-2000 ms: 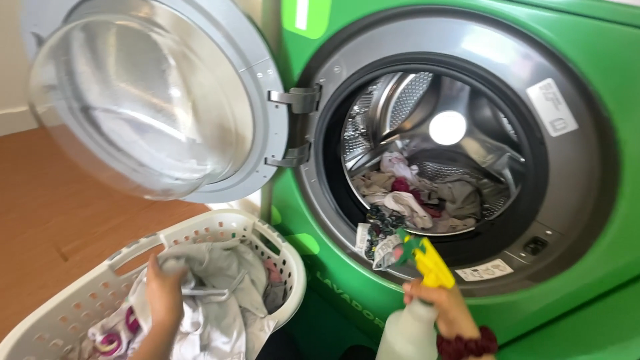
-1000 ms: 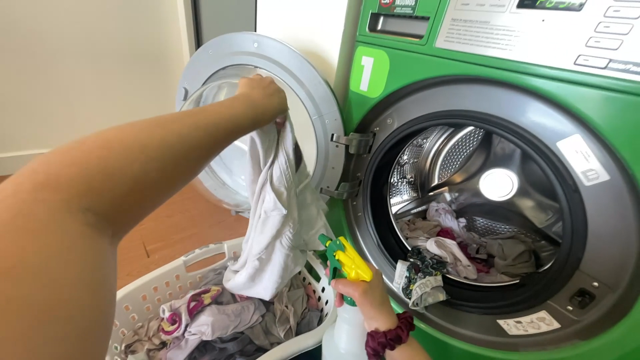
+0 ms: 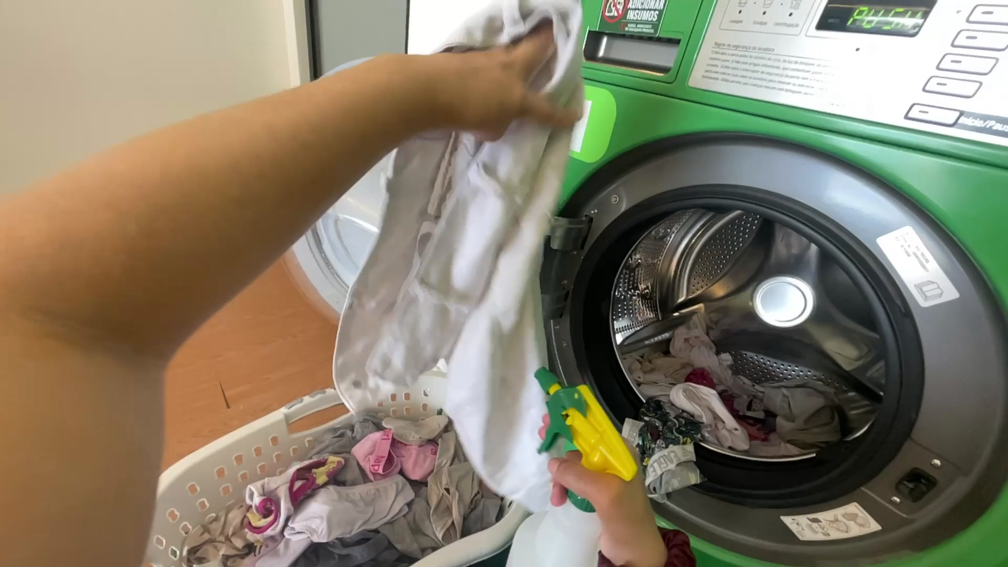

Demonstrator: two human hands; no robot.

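Note:
My left hand (image 3: 504,87) grips a white garment (image 3: 472,260) near its top and holds it up, so that it hangs down over the far end of a laundry basket (image 3: 228,457). My right hand (image 3: 606,496) is closed around the neck of a spray bottle (image 3: 555,539) with a green and yellow trigger head (image 3: 591,429). The nozzle is beside the lower part of the hanging garment. Mixed clothes, among them a pink piece (image 3: 394,455), lie in the basket.
At the right stands a green front-loading washing machine (image 3: 969,189) with clothes in its drum (image 3: 740,409). A dark patterned garment (image 3: 669,441) hangs over the door opening's lower rim. The round door (image 3: 335,244) stands open behind the garment.
Two seconds ago my left hand was down at the basket; it has lifted the white garment out and raised it higher. The spray bottle stays in my right hand. The view has shifted.

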